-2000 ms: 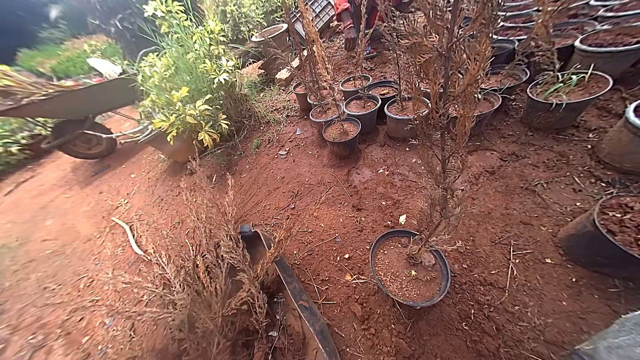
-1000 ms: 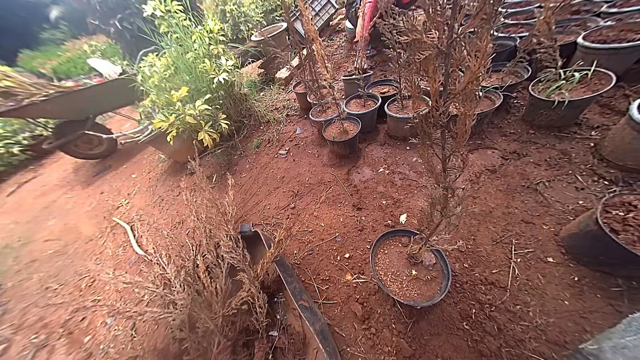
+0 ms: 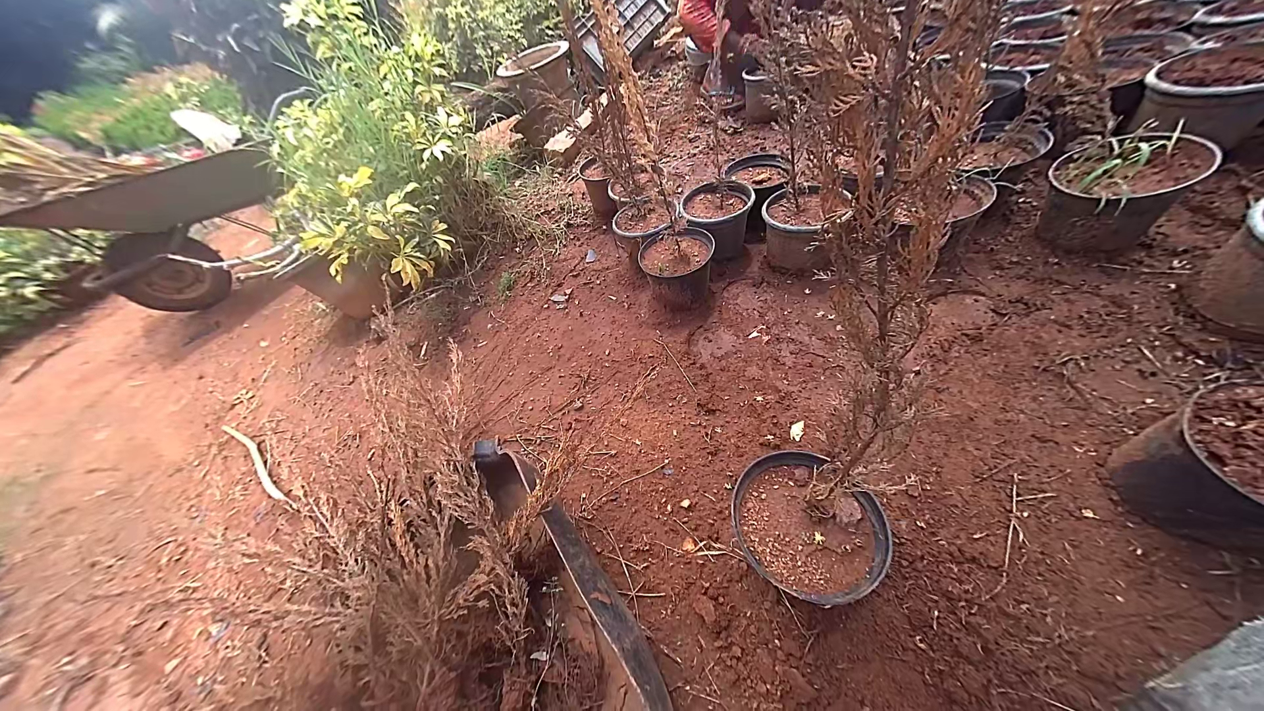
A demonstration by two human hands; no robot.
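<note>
Neither my left hand nor my right hand shows in the head view. Right of centre, a dried, brown conifer (image 3: 879, 326) stands in a round black plastic pot (image 3: 815, 528) sunk in or resting on red soil; which of the two cannot be told. To the lower left lies more dry brown conifer foliage (image 3: 395, 553), partly over a dark, narrow strip with a bent end (image 3: 607, 602). A grey surface (image 3: 1210, 676) cuts into the bottom right corner.
Small pots with dry plants (image 3: 678, 267) cluster at the upper middle. Larger soil-filled pots (image 3: 1126, 212) crowd the right. A wheelbarrow (image 3: 138, 202) stands upper left beside a leafy potted shrub (image 3: 370, 188). Another person in red (image 3: 703, 25) is at the top, near a crate (image 3: 627, 30).
The other person's arm and red sleeve have shifted at the top. A small potted plant near that person has moved. The pots and dry foliage close by have stayed put.
</note>
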